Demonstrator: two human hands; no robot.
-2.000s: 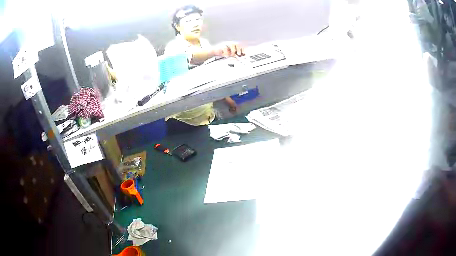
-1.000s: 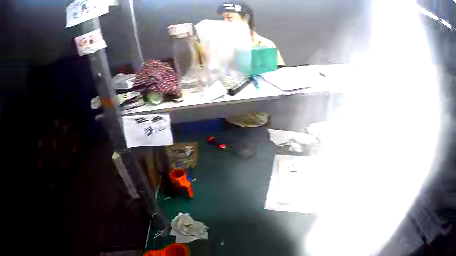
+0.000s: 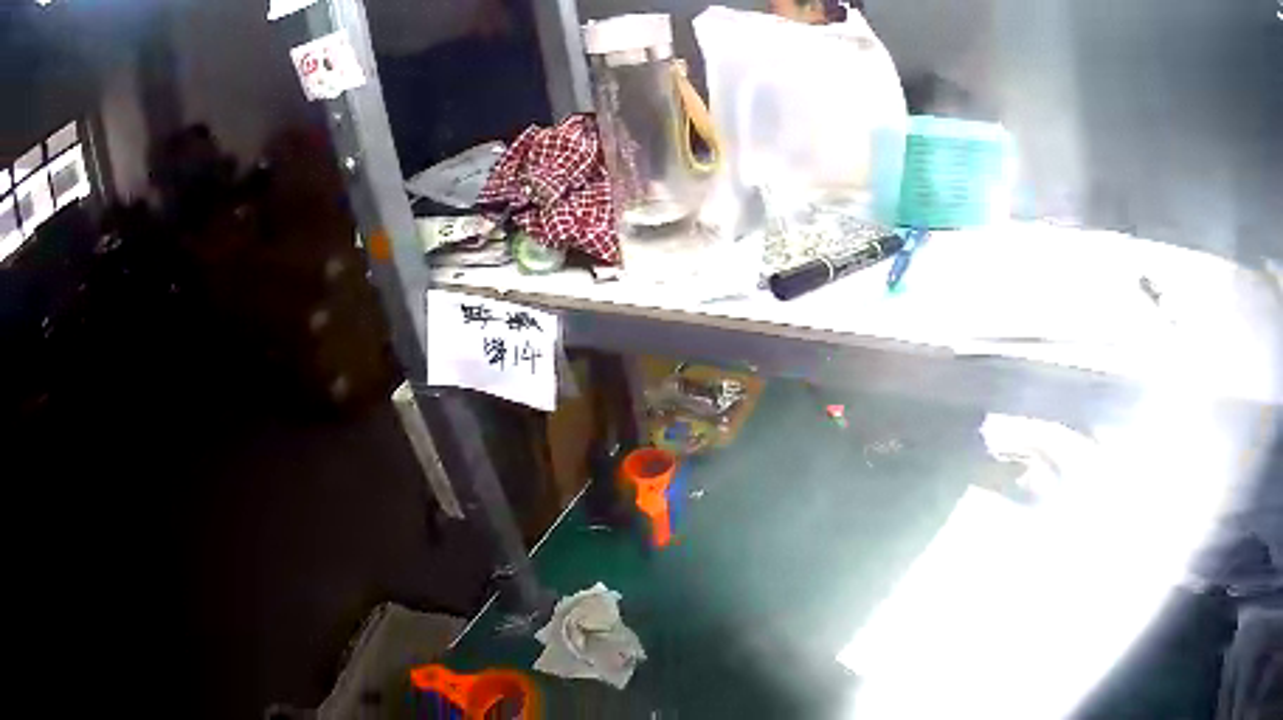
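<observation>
Neither of my hands shows in the picture. Nearest in front lies the green bench top (image 3: 746,563). An orange and blue tape dispenser (image 3: 653,492) stands on it under the shelf, and a second orange one (image 3: 495,693) is cut off by the bottom edge. A crumpled white wad (image 3: 591,636) lies between them. A white paper sheet (image 3: 936,591) lies to the right, partly lost in glare, with crumpled white paper (image 3: 1034,447) behind it.
The raised shelf (image 3: 675,288) holds a clear bottle (image 3: 647,134), red checked cloth (image 3: 563,183), white bag (image 3: 802,113), black marker (image 3: 837,265) and teal box (image 3: 957,172). A metal post (image 3: 373,211) stands left. A person's head shows partly behind.
The view has swung left and closer to the shelf, so the bench things sit further right. The person behind is now mostly hidden, and the small black device no longer shows.
</observation>
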